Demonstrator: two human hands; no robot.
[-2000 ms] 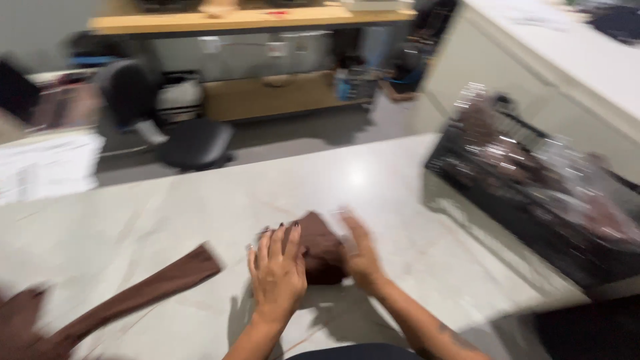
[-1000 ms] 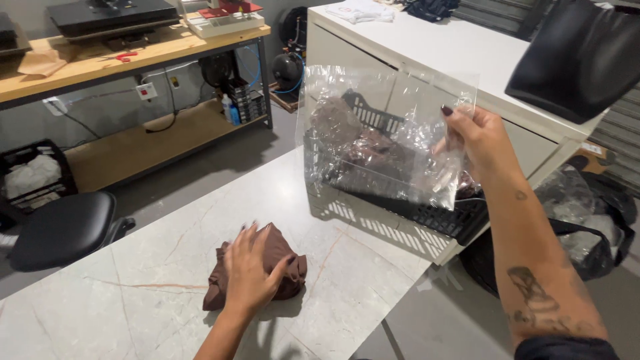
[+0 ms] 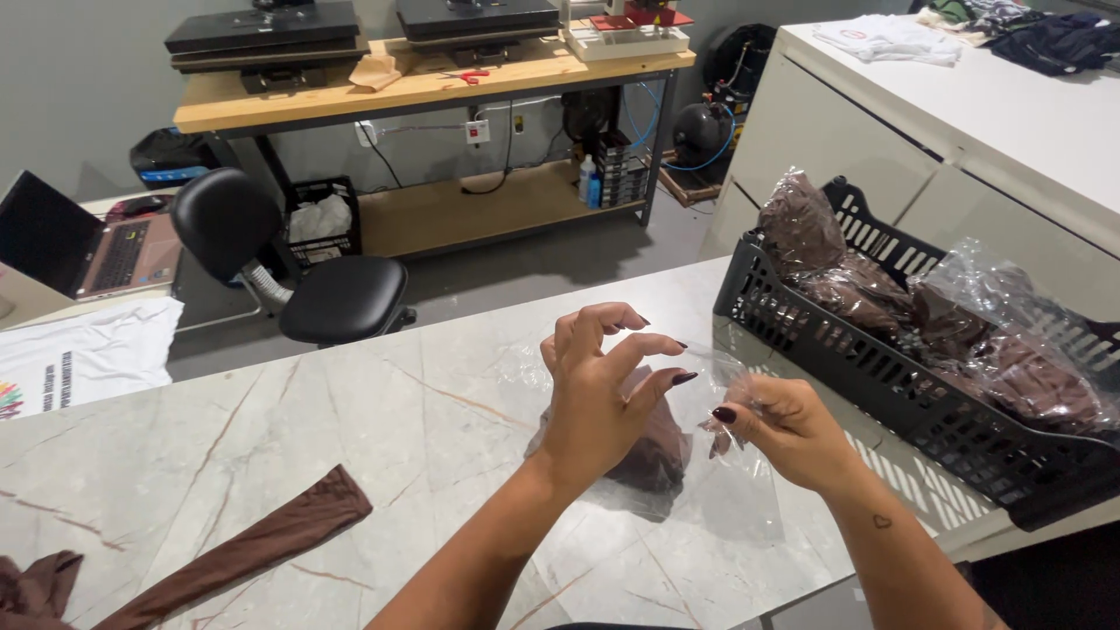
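A folded brown fabric bundle (image 3: 652,459) lies on the marble-patterned table, under or inside a clear plastic bag (image 3: 735,490); which of the two is hard to tell. My right hand (image 3: 787,429) pinches the bag between thumb and fingers, to the right of the bundle. Over the bundle is my left hand (image 3: 599,385), fingers curled and apart, with nothing plainly gripped; it hides part of the bundle and bag. At the lower left, a long brown fabric piece (image 3: 254,551) lies flat beside more crumpled brown fabric (image 3: 39,586).
A black plastic crate (image 3: 840,376) with several bagged brown bundles stands at the table's right edge. Beyond the table are a black chair (image 3: 346,297), a laptop (image 3: 131,254) and a wooden bench (image 3: 420,96) bearing heat presses. A white cabinet (image 3: 962,114) stands behind the crate.
My right hand has brought the clear bag down from in front of the crate to the brown bundle. My left hand, on the bundle one second ago, now has its fingers raised above it.
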